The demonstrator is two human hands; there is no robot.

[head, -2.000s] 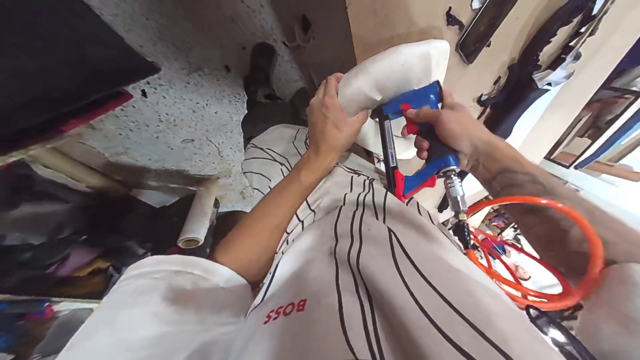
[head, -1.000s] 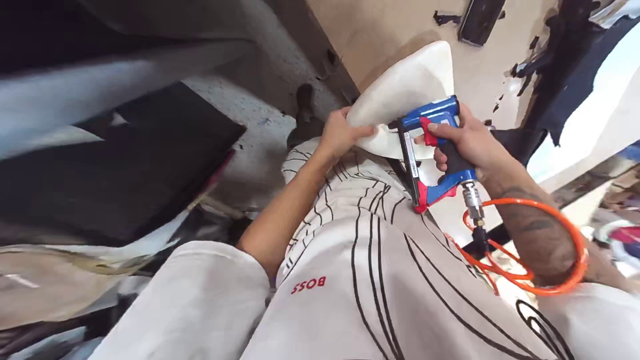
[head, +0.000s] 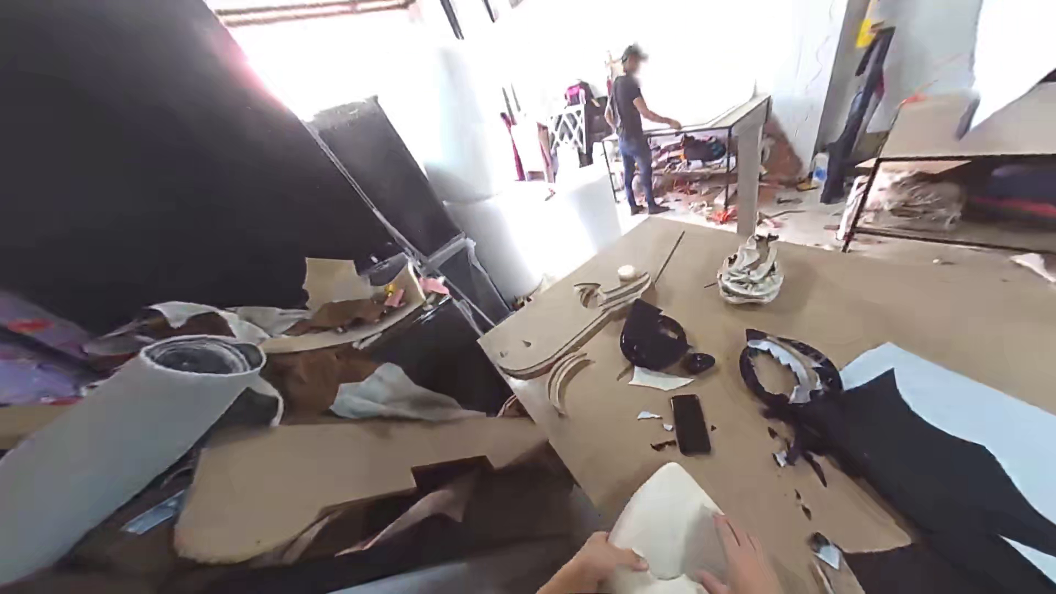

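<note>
Low in the head view, a white padded, covered piece (head: pixel 670 520) with a rounded tip is held over the near edge of a brown work table (head: pixel 594 462). My left hand (head: pixel 596 563) grips its left side, thumb on the front. My right hand (head: pixel 741 557) holds its right side with the fingers along the cover. The bottom of the piece is cut off by the frame. A dark phone (head: pixel 691 425) lies on the table just beyond it. The blue staple gun is not in view.
Black cut fabric (head: pixel 916 462) and a black ring-shaped part (head: pixel 789 367) lie right; curved board pieces (head: pixel 569 330) and a bundle of white strips (head: pixel 749 276) lie farther back. A fabric roll (head: pixel 124 445) is left. A person stands at a far table (head: pixel 742 111).
The blue staple gun that my right hand held in the earlier frames is gone from it, and that hand now holds the white piece. The view has swung up toward the room.
</note>
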